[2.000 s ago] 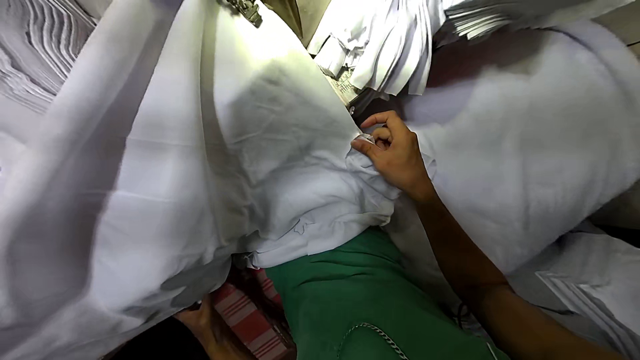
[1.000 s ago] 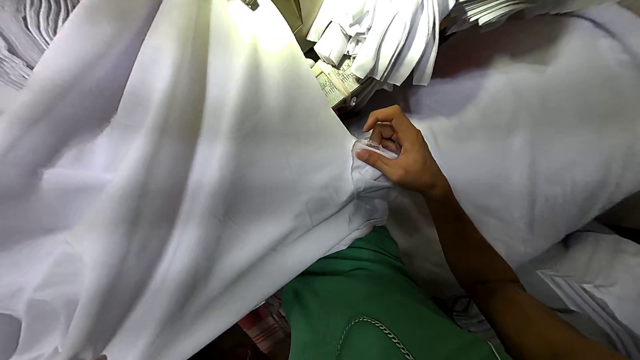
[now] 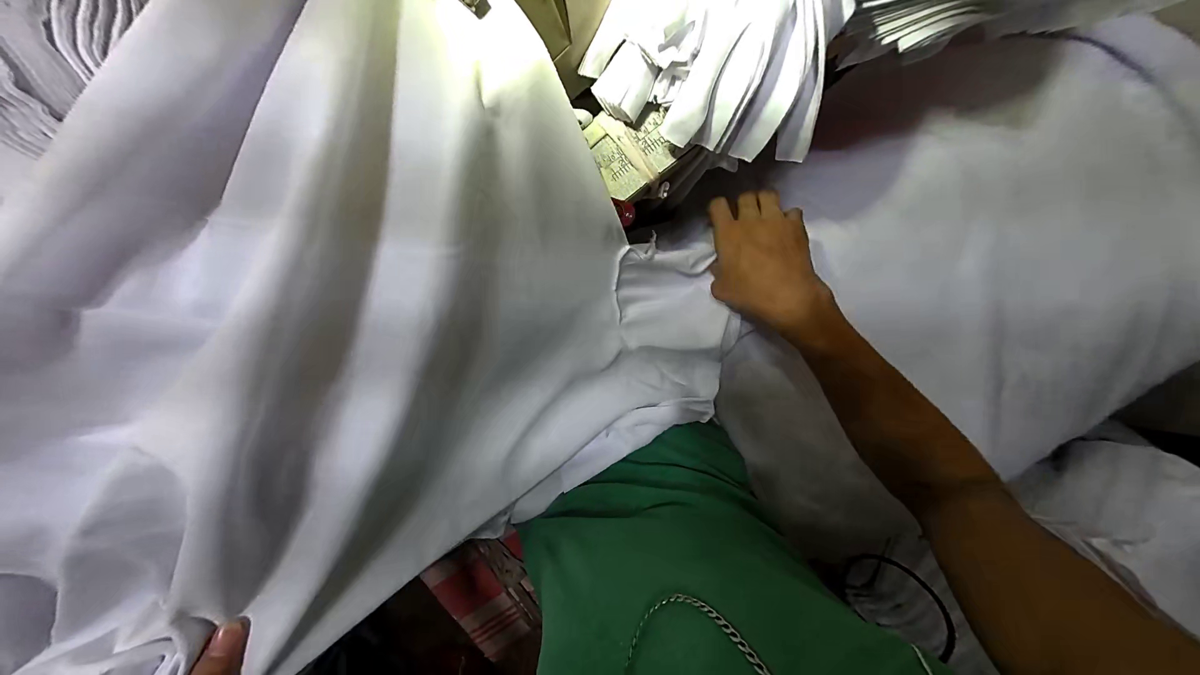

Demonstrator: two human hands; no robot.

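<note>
A large white cloth hangs in folds across the left and middle of the view. At the bottom left, my left hand pinches the cloth's lower part; only a finger or two shows. My right hand is at the cloth's gathered right end, back of the hand up and fingers bent over dark space; whether it grips the fabric cannot be told. Beside it on the right lies a big white fabric bundle. The green garment I wear shows below the cloth.
White fabric strips hang at the top, above a small printed paper box and a small red object. Stacked white layers are at the top right, folded ones at the top left. Red checked fabric shows below.
The cloth is spread wider to the left than two seconds ago. My left hand, low near the checked fabric then, now shows at the bottom left on the cloth. My right hand's pinch on the edge is no longer visible.
</note>
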